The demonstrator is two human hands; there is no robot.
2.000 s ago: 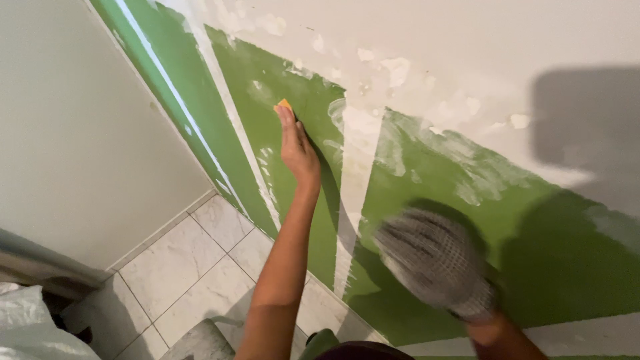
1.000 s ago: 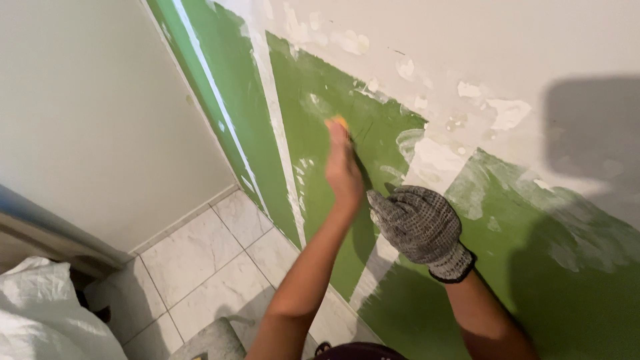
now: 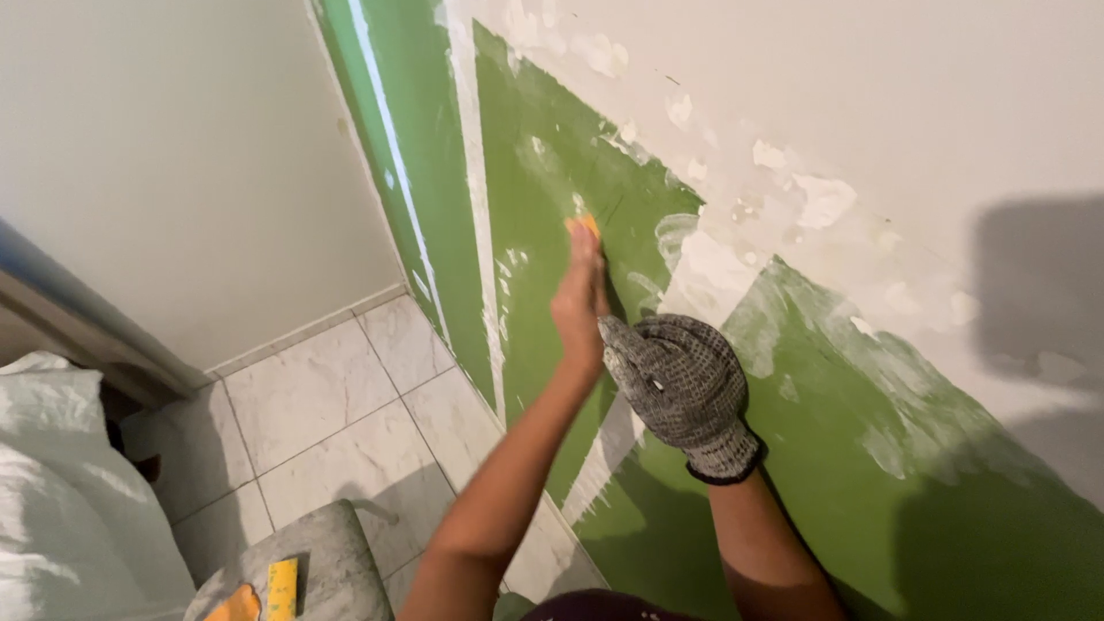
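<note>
My bare left hand (image 3: 582, 302) presses a small orange piece (image 3: 584, 226), perhaps sandpaper, against the green painted part of the wall (image 3: 552, 190). Only the piece's top edge shows past my fingertips. Just right of and below it is my right hand (image 3: 677, 379), in a grey knitted glove with a dark cuff. Its fingers are curled, and whether it holds anything is hidden. White filler patches (image 3: 824, 200) and smears mark the wall around the border between green and off-white paint.
A grey stool seat (image 3: 332, 543) at the bottom left bears a yellow strip (image 3: 282, 589) and an orange piece (image 3: 235, 605). Whitish sheeting (image 3: 78, 483) hangs at the far left. Marble-look tiles (image 3: 302, 414) cover the floor, and a plain wall (image 3: 190, 172) meets the green one at a corner.
My gloved right hand has come from the right, away from my left hand, to close beside it. My left hand stays at the green wall with the orange piece. The view has shifted.
</note>
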